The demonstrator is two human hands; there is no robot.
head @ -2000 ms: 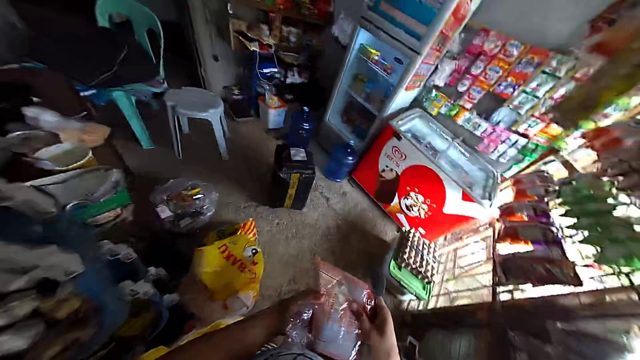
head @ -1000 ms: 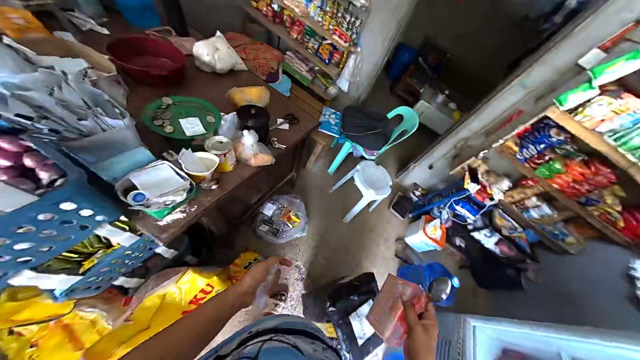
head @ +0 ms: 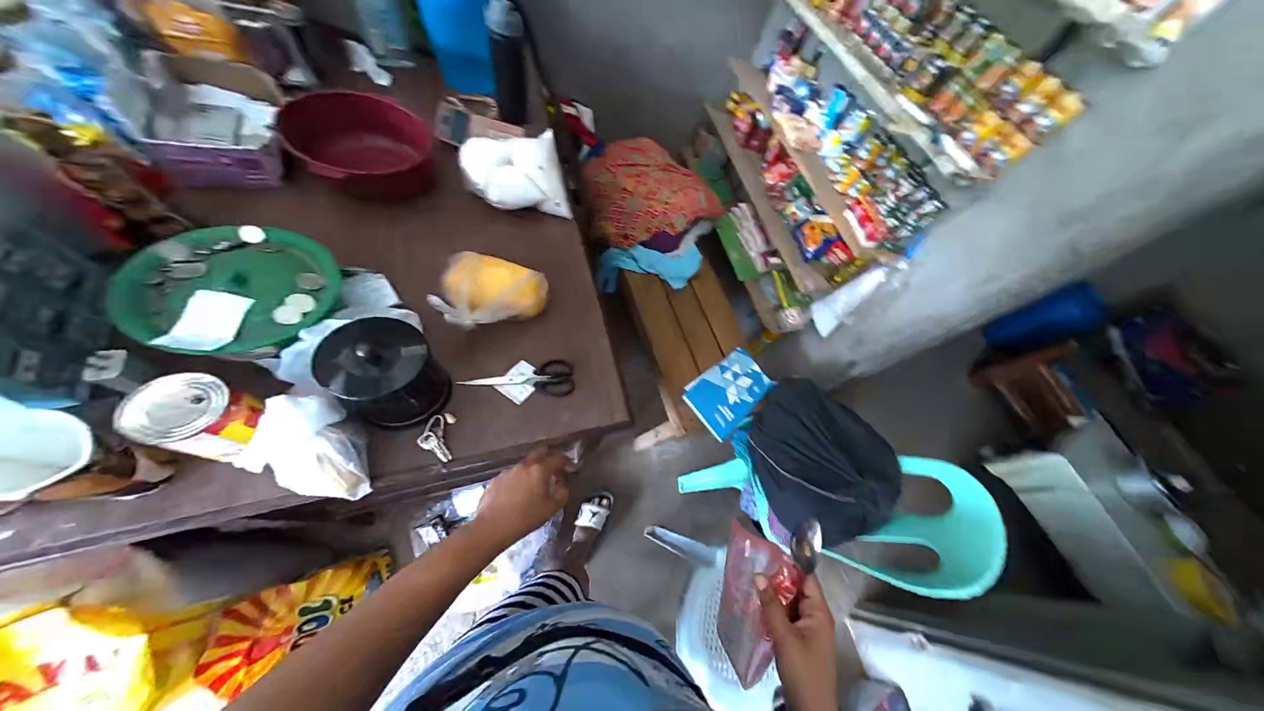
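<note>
My right hand [head: 802, 632], low right of centre, holds a flat clear plastic bag with reddish contents [head: 746, 602]; a metal spoon [head: 806, 541] sticks up by its fingers. My left hand [head: 528, 491] is at the near edge of the brown table [head: 533, 415], fingers bent; whether something small is in them I cannot tell. On the table near it lie scissors [head: 533, 378] on a paper piece, keys [head: 434, 438] and a black lidded pot [head: 380, 370]. A yellow item in a plastic bag [head: 494, 287] lies behind the scissors.
A green tray [head: 237, 286] with coins, a maroon basin [head: 357, 148] and a large can [head: 183, 410] stand on the table. A turquoise chair [head: 973, 533] bears a black bag [head: 820, 459]. Beside it are a light stool [head: 701, 612], a wooden bench [head: 681, 316] and stocked shelves [head: 790, 178].
The view has swung toward the table. My two hands, together at the bag two seconds ago, are apart. The spoon now shows beside the bag in my right hand.
</note>
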